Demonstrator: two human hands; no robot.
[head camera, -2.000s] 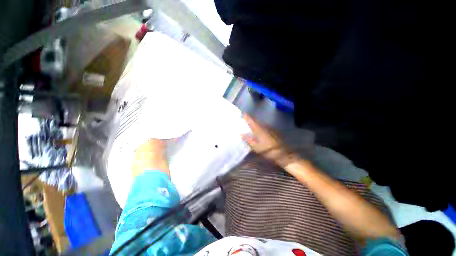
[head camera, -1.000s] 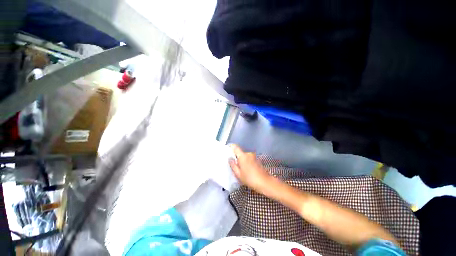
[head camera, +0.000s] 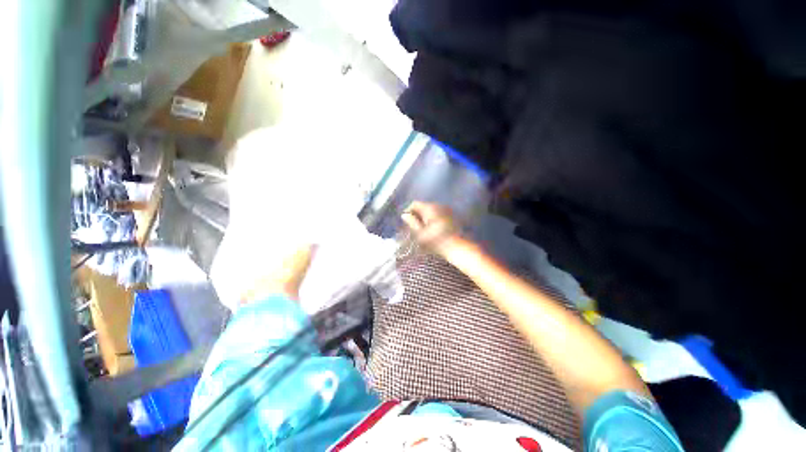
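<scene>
White glossy sheets, seemingly a stack of empty polybags (head camera: 265, 185), lie in front of me and are washed out by glare. My left hand (head camera: 285, 272) rests on their lower part; its fingers are blurred and bleached out. My right hand (head camera: 426, 225) is at the lower right corner of the sheets, with fingers curled. Clear plastic (head camera: 387, 272) hangs loosely just below it, over the apron. I cannot tell whether the fingers grip its edge.
A large black garment heap (head camera: 619, 159) fills the right side. A blue crate edge (head camera: 461, 161) shows under it. A brown cardboard box (head camera: 205, 93) stands upper left, a blue container (head camera: 163, 349) lower left. Metal bars cross the left side.
The view has shifted. The white sheet's lower corner, held at my right hand a second ago, now shows as loose, clear plastic below that hand. My left hand is visible again.
</scene>
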